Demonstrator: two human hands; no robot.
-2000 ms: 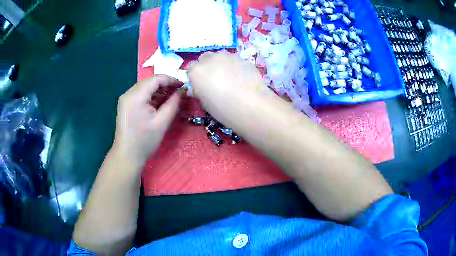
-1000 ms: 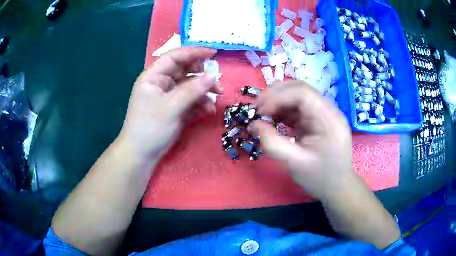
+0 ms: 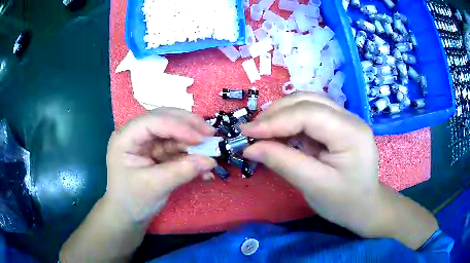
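My left hand (image 3: 154,159) pinches a frosty white sleeve (image 3: 206,147) between thumb and fingers over the mat. My right hand (image 3: 314,154) pinches a black-and-silver cylindrical body (image 3: 238,144) by its right end. The body's left end meets the sleeve's right end; whether it is inside cannot be told. A loose pile of similar bodies (image 3: 224,121) lies on the red mat (image 3: 206,205) just behind and below the fingertips, partly hidden by them. Two more bodies lie just beyond the pile.
A small blue bin (image 3: 185,50) of tiny white parts is at the back. Frosty sleeves (image 3: 304,51) are heaped beside a large blue bin (image 3: 412,120) of sleeved bodies. White sheet pieces (image 3: 157,85) lie left, a rack (image 3: 458,67) far right, a clear bag (image 3: 15,190) far left.
My left hand has moved down with the sleeve. My right hand has closed on a body and brought it to the sleeve. The white sheet pieces are now uncovered.
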